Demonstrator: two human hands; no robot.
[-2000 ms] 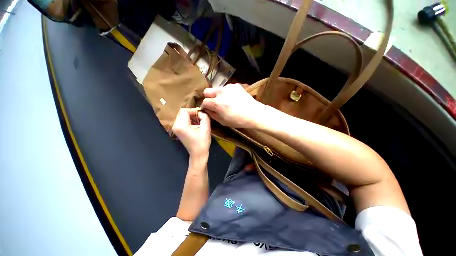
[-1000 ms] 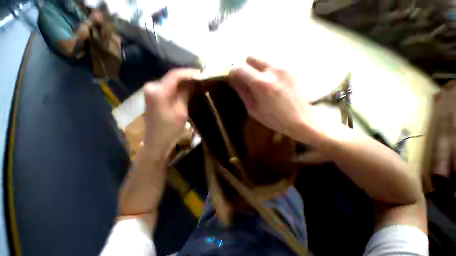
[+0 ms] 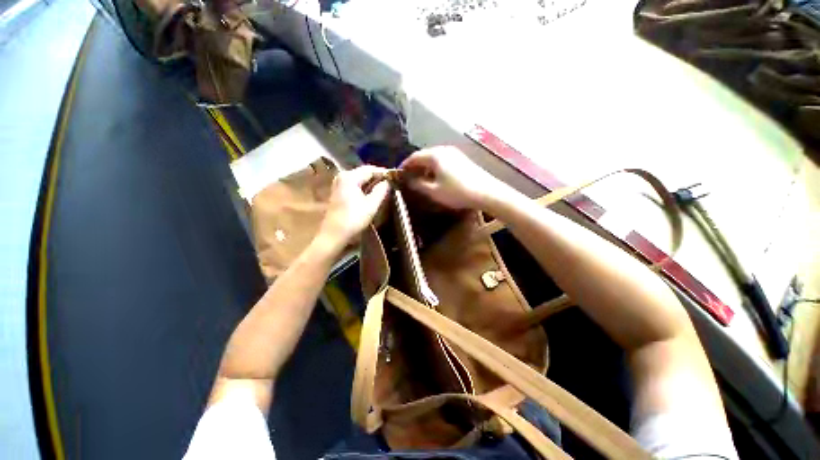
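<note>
A tan-brown handbag [image 3: 459,269] lies open on my lap, its mouth facing up. Its zipper [image 3: 411,235] runs from the far end towards me as a pale toothed line. My left hand [image 3: 359,199] and my right hand [image 3: 438,180] pinch the far end of the bag's top edge, close together. The fingertips hide the exact spot held. One tan handle [image 3: 521,364] hangs over the near side; another handle [image 3: 661,193] loops onto the bench at right. A small gold fitting [image 3: 492,278] sits on the right panel.
A long white bench [image 3: 575,99] runs along the right, with red strips [image 3: 679,277] on its edge and a hammer [image 3: 733,265]. Another brown bag [image 3: 292,220] lies on a white board [image 3: 286,153] at left. A brown bag [image 3: 225,58] hangs further back. Brown material [image 3: 746,67] is heaped at top right.
The bag has turned in my view, and the blur is gone. My hands have come closer together at the bag's far end. The hammer and red strips now show clearly.
</note>
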